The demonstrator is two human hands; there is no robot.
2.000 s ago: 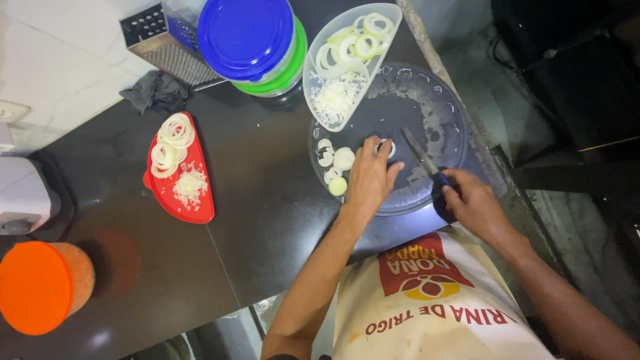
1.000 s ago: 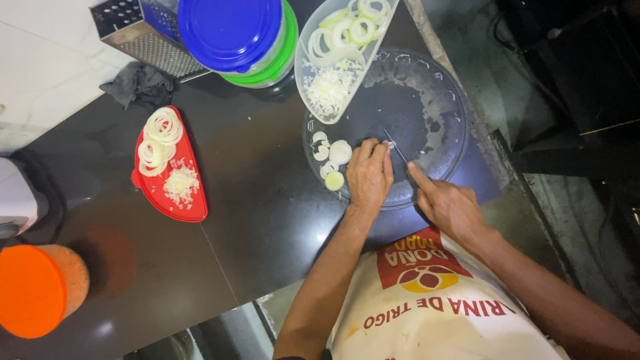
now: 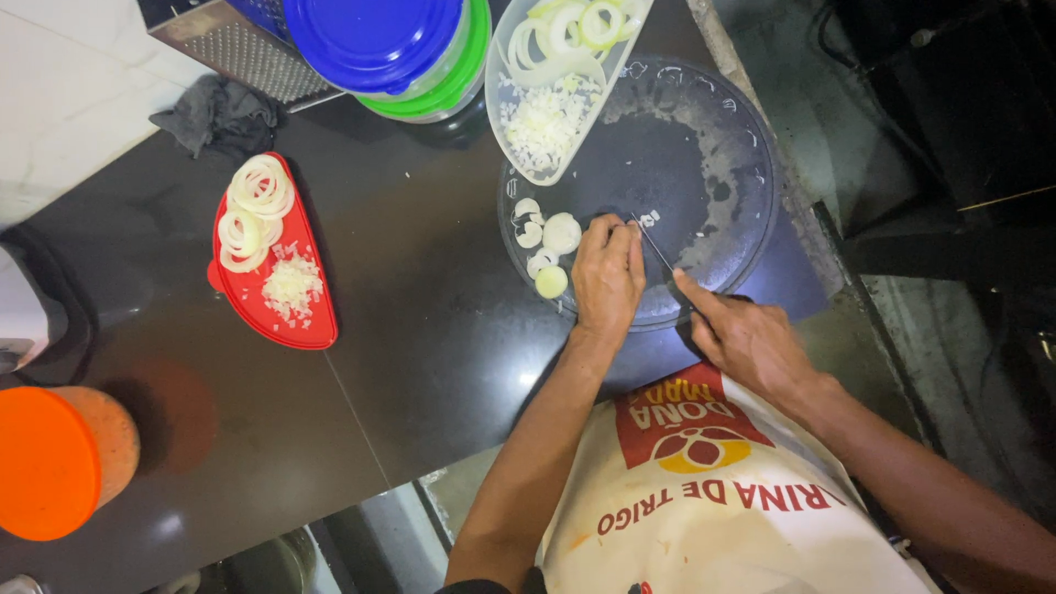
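Observation:
My right hand [image 3: 742, 334] grips a kitchen knife [image 3: 656, 246], its index finger along the back of the blade. The blade stands on edge on a round dark board [image 3: 652, 165]. Close against its left side is my left hand [image 3: 609, 276], fingertips bent down on a piece mostly hidden under them, probably onion. Small chopped white bits [image 3: 650, 219] lie just right of the blade. Left of my left hand rest several onion pieces [image 3: 561, 234]. A translucent tray [image 3: 495, 91] with onion rings and chopped onion overlaps the board's upper left edge.
A red lid [image 3: 247, 305] holding onion rings and chopped onion lies on the dark countertop [image 3: 412, 330]. Behind stand a metal box grater [image 3: 239, 54], a crumpled dark cloth [image 3: 219, 115] and tubs with blue [image 3: 375, 41] and green lids. An orange-lidded tub [image 3: 49, 462] is at lower left.
Two seconds ago the knife blade was raised clear of my left hand; now it is down beside the fingertips. Small cut bits now show by the blade.

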